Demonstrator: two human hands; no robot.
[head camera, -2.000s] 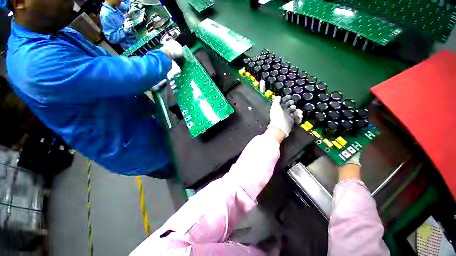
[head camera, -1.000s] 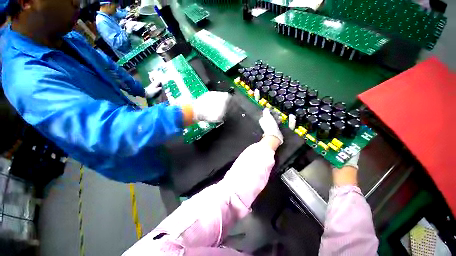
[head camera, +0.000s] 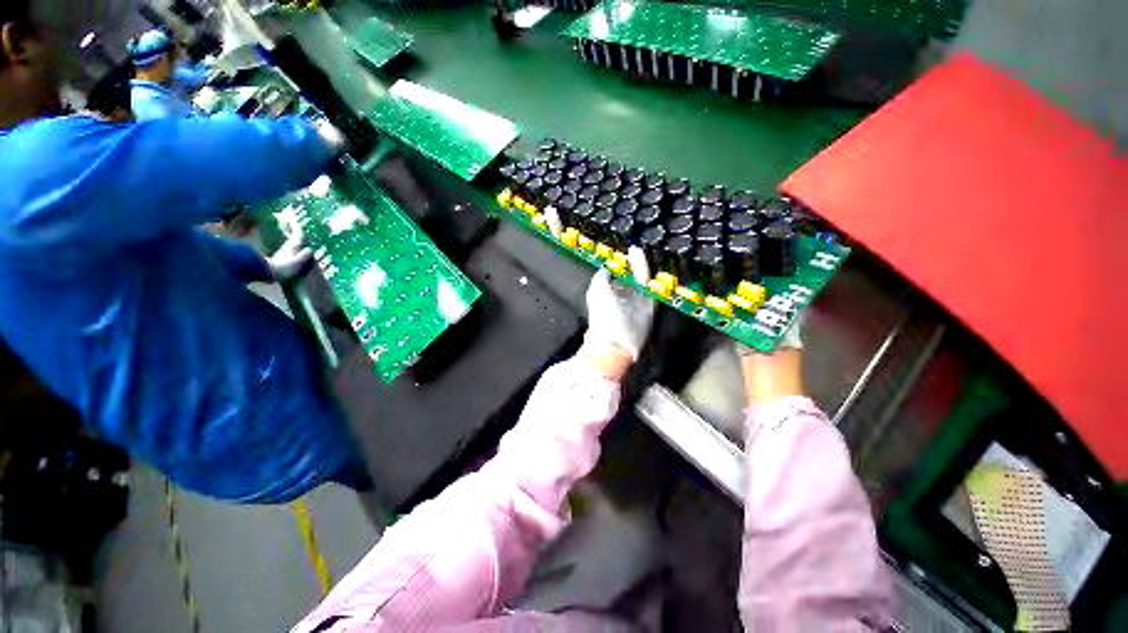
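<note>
A long green capacitor board (head camera: 810, 275) with rows of black capacitors (head camera: 668, 216) lies slanted in front of me, capacitors up. Small yellow blocks (head camera: 581, 245) line its near edge, with a few white components among them. My left hand (head camera: 616, 315), in a whitish glove, is at the near long edge and grips it around the middle; its fingertips are partly hidden. My right hand (head camera: 783, 336), also gloved, holds the right end near the white printed letters; its fingers are mostly hidden under the board.
A person in a blue smock (head camera: 161, 309) at left handles another green board (head camera: 390, 272) over black foam (head camera: 489, 371). More boards (head camera: 445, 130) lie on the green bench (head camera: 544, 74). A red sheet (head camera: 977, 235), a metal rail (head camera: 693, 435) and a sticker sheet (head camera: 1021, 532) are at right.
The view has swung right, so the scene sits further left. My left hand has moved onto the board's edge. The coworker's hand has drawn back from the other board's near end.
</note>
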